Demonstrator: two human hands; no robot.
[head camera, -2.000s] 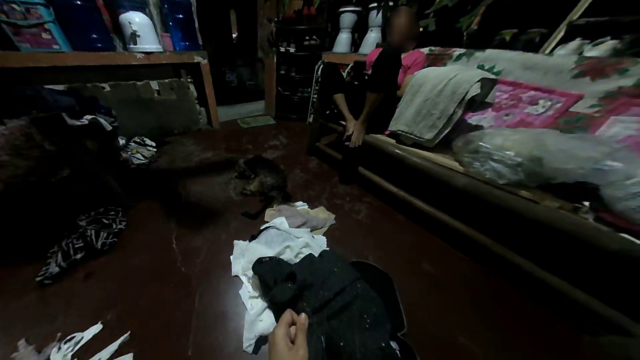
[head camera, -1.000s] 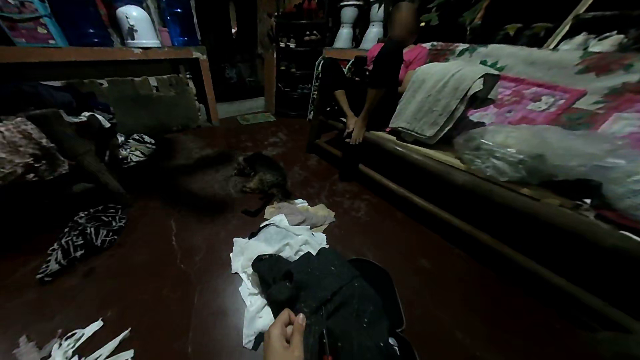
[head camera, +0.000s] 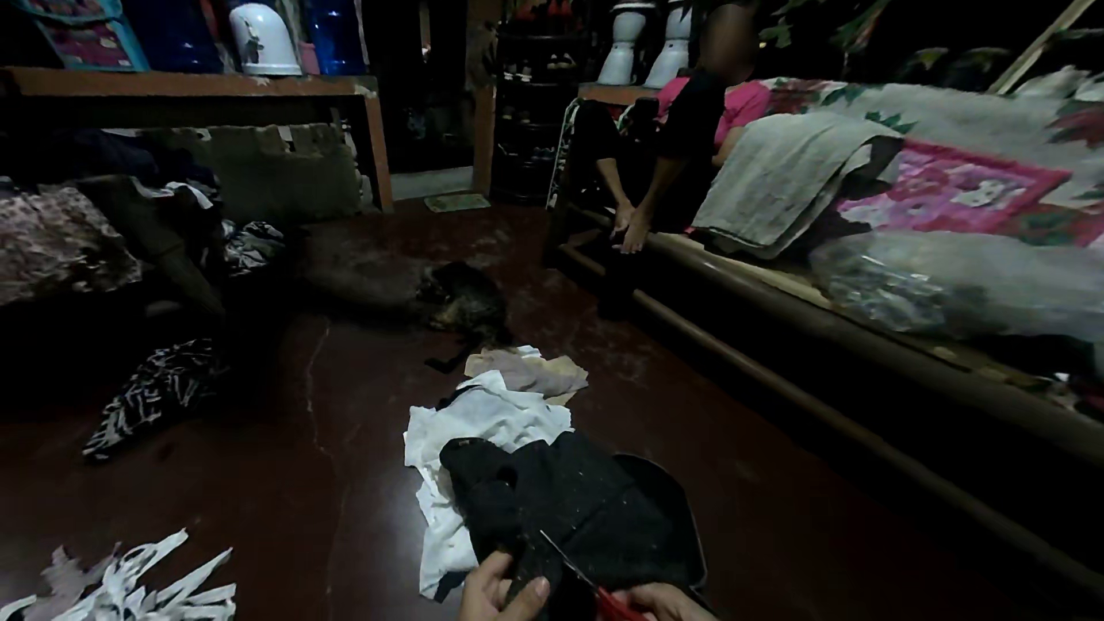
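Near the bottom edge my left hand pinches the edge of a black cloth between thumb and fingers. To its right, my right hand holds red-handled scissors, whose blade points up and left across the black cloth. The lower part of both hands is cut off by the frame. Beneath and left of the black cloth spreads a white cloth, with a tan cloth just beyond it on the floor. Cut white fabric strips lie at the lower left.
A cat is on the dark red floor beyond the cloths. A person sits on the long bench at right, which holds a grey towel and a plastic bag. Patterned fabric lies at left.
My right hand and the red-handled scissors have come into view at the bottom. My left hand stays at the black cloth's edge.
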